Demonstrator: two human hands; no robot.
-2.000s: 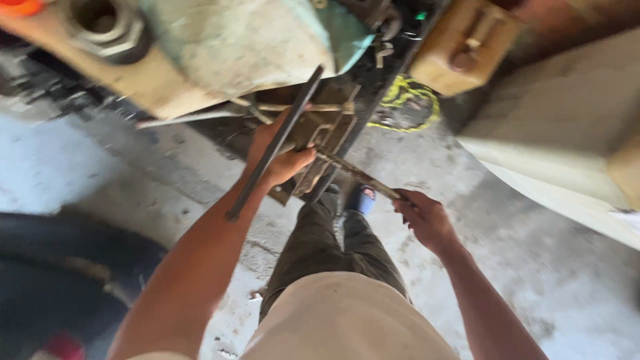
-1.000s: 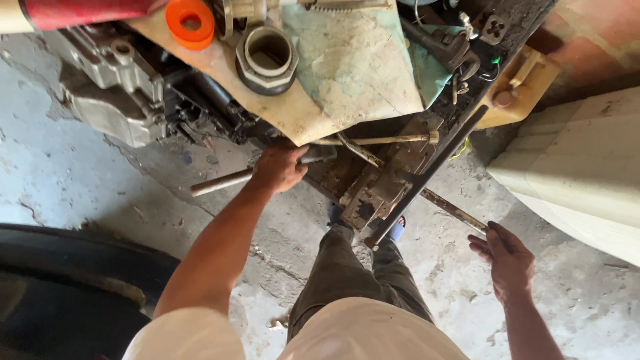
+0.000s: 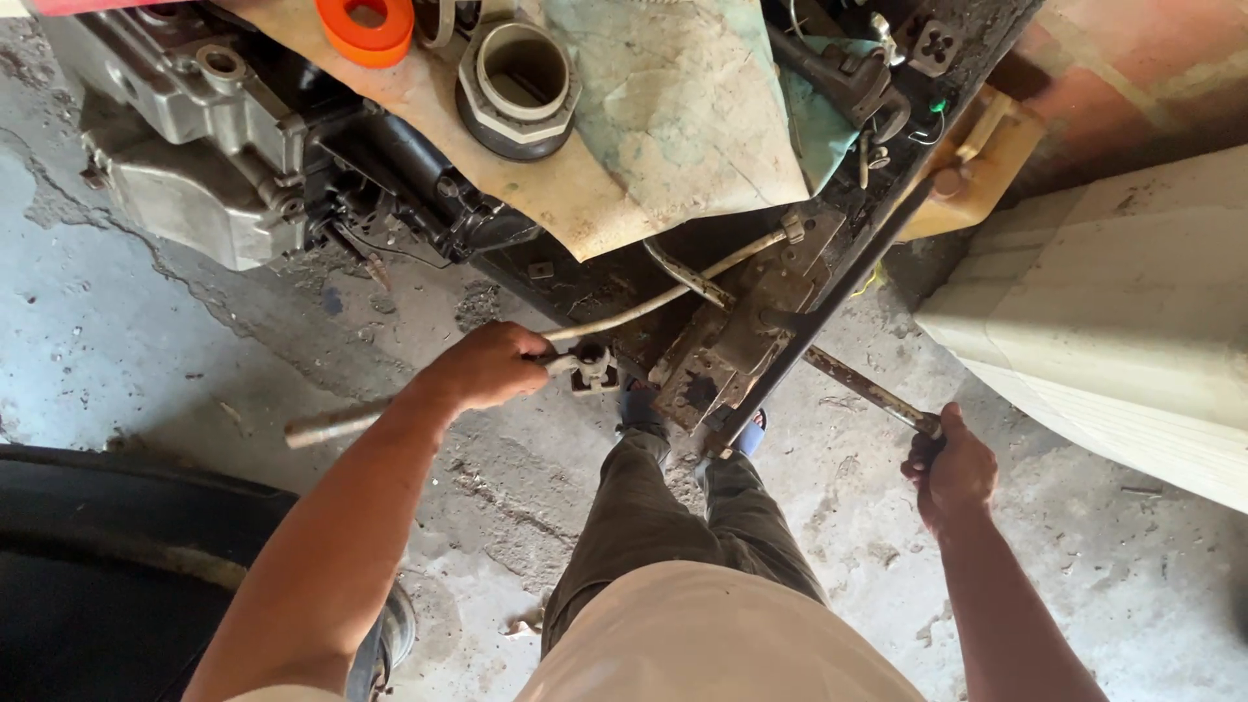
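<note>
My left hand (image 3: 494, 368) is closed around a metal pipe or bar tool (image 3: 336, 425) with a clamp-like metal head (image 3: 593, 369), left of the bench corner. My right hand (image 3: 955, 463) grips the end of a worn metal rod (image 3: 868, 388), which runs down-right from the metal fixture (image 3: 760, 322) on the bench corner. Across the fixture lies a long dark bar (image 3: 838, 283). A thin curved pale rod (image 3: 673, 291) with an end fitting stretches from near my left hand to the fixture, crossing a short worn bar (image 3: 687, 273).
Sheets of stained paper (image 3: 673, 117) cover part of the bench, with a threaded plastic pipe fitting (image 3: 519, 93) and an orange ring (image 3: 368, 29) on them. Engine parts (image 3: 205, 146) stand at left. A yellowish plastic container (image 3: 975, 175) and a large whitish object (image 3: 1111, 302) are at right.
The long dark bar, over my left forearm two seconds ago, now lies across the fixture. My left hand has moved away from the rod that my right hand holds, and the view has shifted.
</note>
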